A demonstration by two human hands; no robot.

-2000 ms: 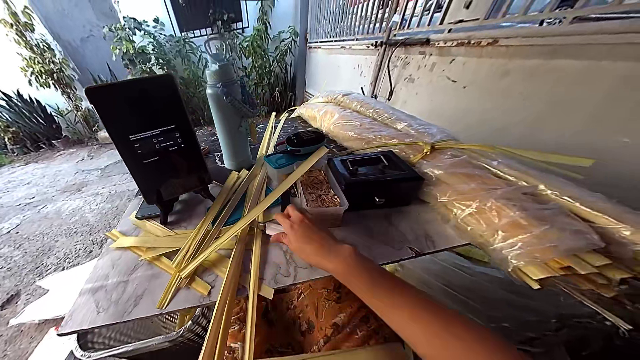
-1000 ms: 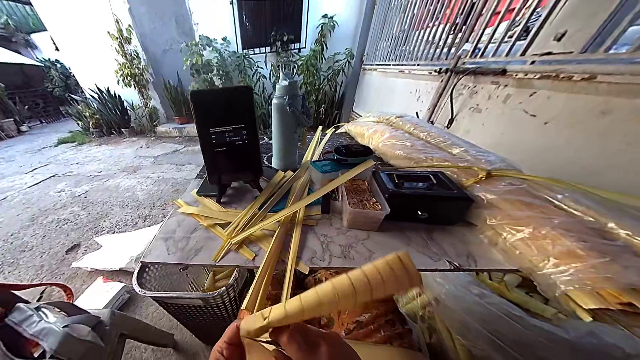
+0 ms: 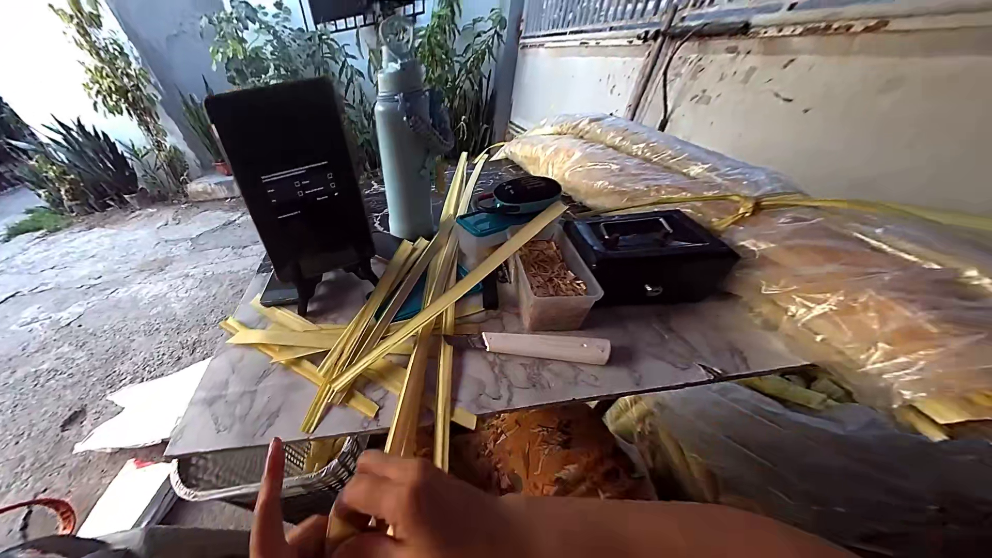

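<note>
My right hand is low in the centre, its fingers curled around what looks like a tan leaf strip, mostly hidden. Touching or close beside it, my left hand has one finger raised; whether it grips anything is hidden. Just above the right hand, long yellow leaf strips cross in a loose pile and hang over the front edge of the marble-patterned table. A knife with a pale wooden handle lies right of them, its blade tip against the strips. Behind it stands a plastic tub of shavings.
A tablet on a stand, a pale green bottle and a black box stand on the table. Plastic-wrapped bundles line the right. Below the table are a woven basket and a brown-orange sack.
Two seconds ago a hand was at the strips beside the tub. One second ago a broad curled strip was held up low in front; now it is mostly hidden. The knife now shows on the table.
</note>
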